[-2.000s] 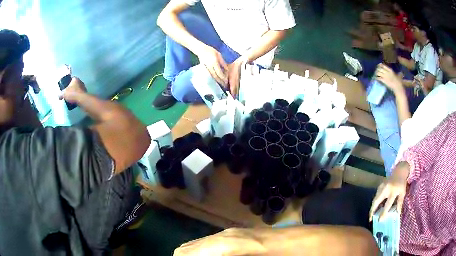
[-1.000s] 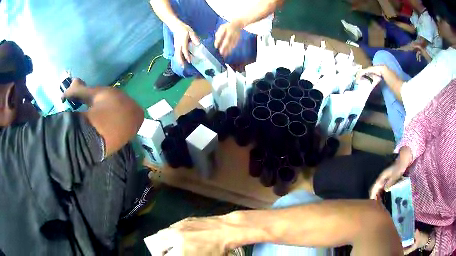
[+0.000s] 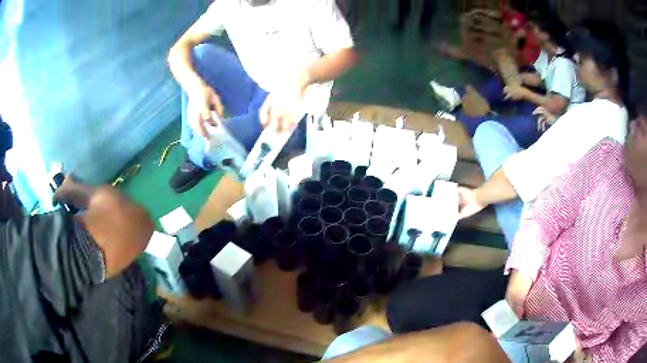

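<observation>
Black cylinders [image 3: 344, 213] stand upright in a dense cluster, open round rims up. Open white cartons [image 3: 376, 145] with raised flaps stand behind them. More cartons with dark product pictures [image 3: 426, 223] stand at the cluster's right. Closed cartons [image 3: 233, 266] stand at the near left around a smaller group of black cylinders [image 3: 202, 259]. My bare forearm [image 3: 440, 346] crosses the bottom edge, apparently my right one. Its hand is cut off below the picture. My left hand is not in view.
The goods stand on a cardboard-covered pallet [image 3: 277, 319] over green floor [image 3: 142, 159]. A person opposite holds two cartons [image 3: 266, 152]. People sit at the left and right. A hand at the right touches a carton. Another carton [image 3: 535, 333] is tilted at the lower right.
The view has shifted, so the goods sit farther left and lower. My right hand with a white carton has left the picture. The person opposite now has a carton in each hand.
</observation>
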